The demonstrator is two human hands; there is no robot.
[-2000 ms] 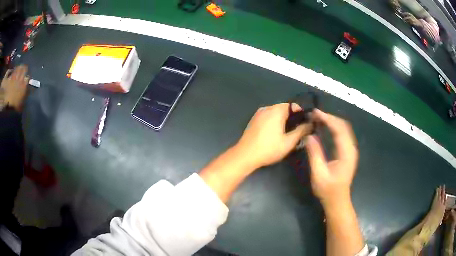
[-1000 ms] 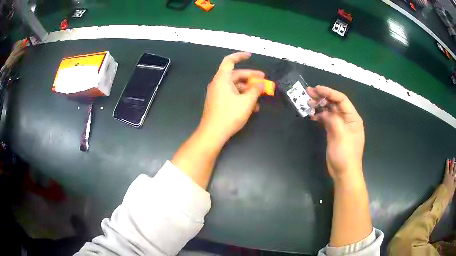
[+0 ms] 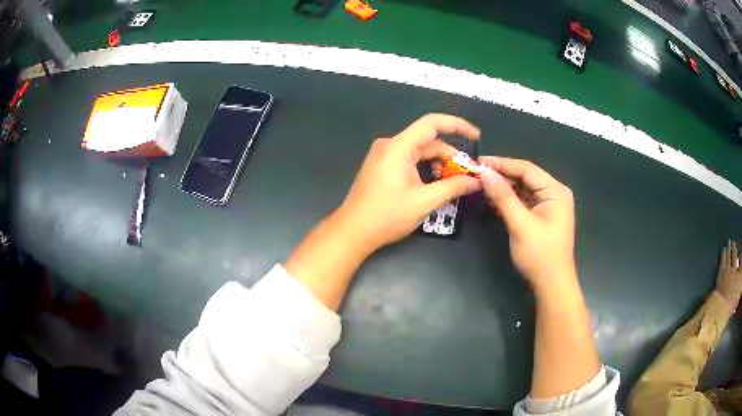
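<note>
My left hand [image 3: 399, 183] holds a small orange part [image 3: 457, 168] between thumb and fingers. My right hand [image 3: 533, 215] pinches a small white piece [image 3: 483, 169] against the right side of the orange part. The black housing [image 3: 440, 221] with its pale, dark-spotted panel lies on the dark green bench below and behind my left hand. Its upper part is mostly hidden by the fingers.
A black phone [image 3: 227, 145] lies at left, beside a white and orange carton [image 3: 135, 122] and a slim dark item [image 3: 138, 207]. Beyond the white edge strip [image 3: 390, 75], the green belt carries a black-and-red unit [image 3: 576, 45] and an orange part [image 3: 360, 9]. Another person's arm [image 3: 691, 349] is at right.
The housing has gone from beside my right hand to the bench under my left hand. My right hand has moved left and now meets the orange part with a small white piece.
</note>
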